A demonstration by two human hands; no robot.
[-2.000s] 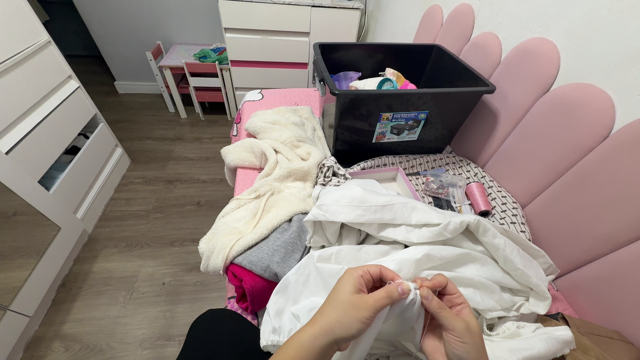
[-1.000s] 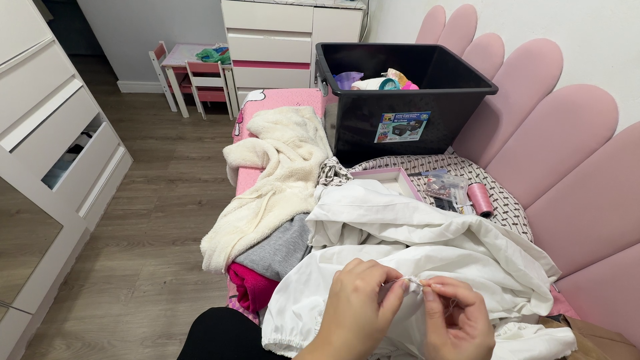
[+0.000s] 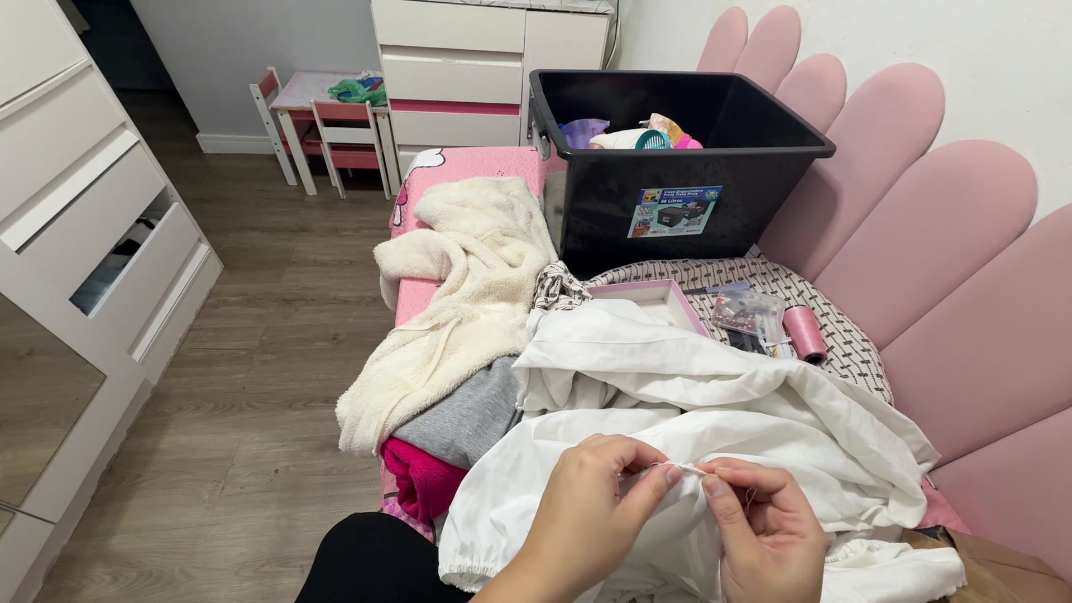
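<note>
A white cloth garment [image 3: 712,377] with an elastic-gathered cuff lies across the bed in front of me. My left hand [image 3: 599,502] pinches a small edge of it between thumb and index finger. Close beside, my right hand [image 3: 758,519] pinches the same edge, with thin thread showing near its fingers. Whether a needle is there I cannot tell. Beyond the garment are a spool of pink thread [image 3: 805,333], a clear plastic case with small items [image 3: 748,311] and a shallow pink-edged box [image 3: 687,306] on a patterned cushion [image 3: 854,360].
A black plastic storage bin [image 3: 586,201] holding assorted items stands behind the cushion. To the left lie a cream fleece garment [image 3: 469,310], grey cloth [image 3: 469,410] and magenta cloth [image 3: 419,479]. A padded pink headboard [image 3: 930,218] runs along the right. My black-clad knee [image 3: 377,561] is at bottom.
Both hands have shifted slightly while keeping hold of the white fabric between them. The surrounding things have not moved.
</note>
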